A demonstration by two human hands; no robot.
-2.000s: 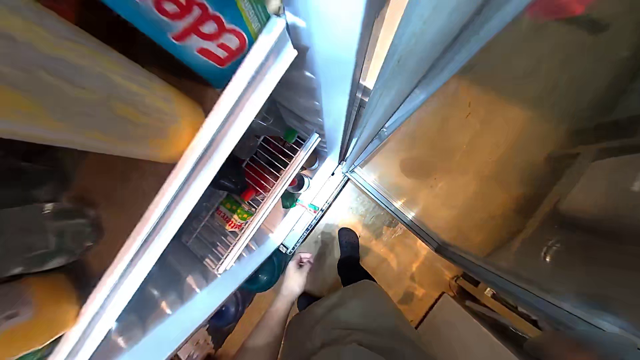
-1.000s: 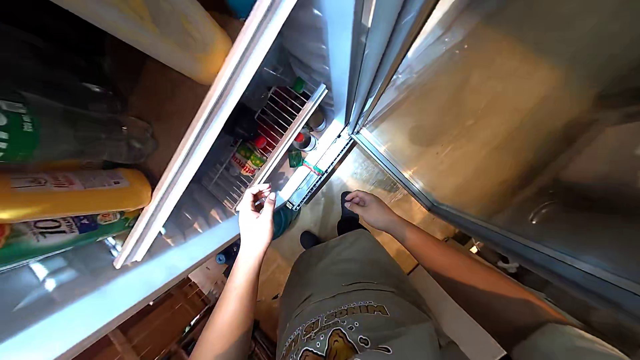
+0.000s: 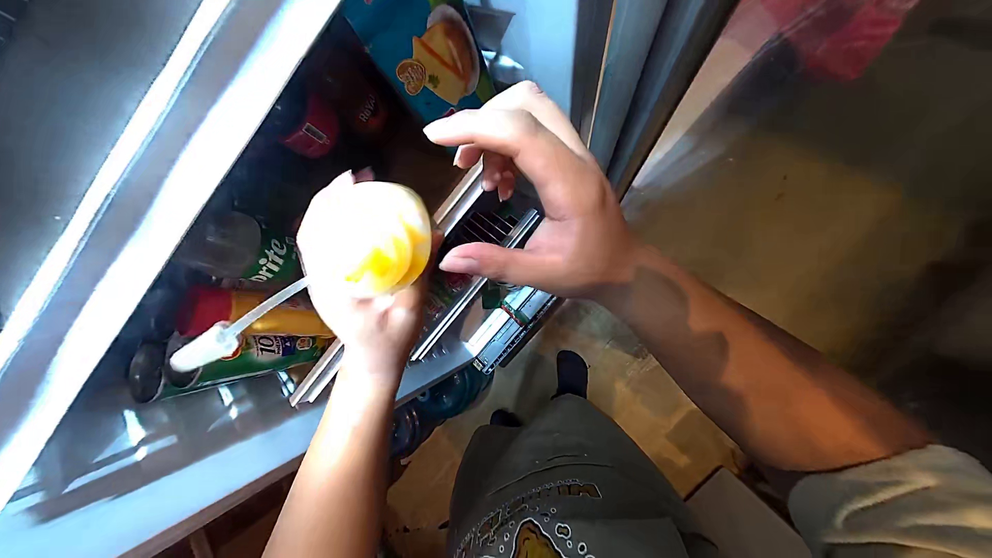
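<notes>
My left hand point(image 3: 380, 318) is shut on a pale container with yellow contents point(image 3: 384, 248), glaring in bright light; its exact kind cannot be told. A thin stick with a white end point(image 3: 205, 347) juts from it to the lower left. Just right of the container, my right hand point(image 3: 542, 186) is raised with thumb and fingers apart, holding nothing. Both hands are in front of the open refrigerator, whose metal shelf edge point(image 3: 163, 186) slants behind them. A green Sprite bottle point(image 3: 271, 260), a yellow bottle with a red cap point(image 3: 271, 312) and a green bottle point(image 3: 256, 363) lie on a shelf.
A blue package point(image 3: 426, 58) and a dark bottle point(image 3: 368, 108) stand at the upper middle. Wire racks point(image 3: 488, 227) are lower down. The refrigerator's door point(image 3: 775, 201) fills the right side. Large blue bottles point(image 3: 453, 391) stand on the floor beside my feet.
Both hands have come up from the lower shelves, nearer the camera. My left hand now holds the pale container, which the earlier frames do not show in it. The view has shifted.
</notes>
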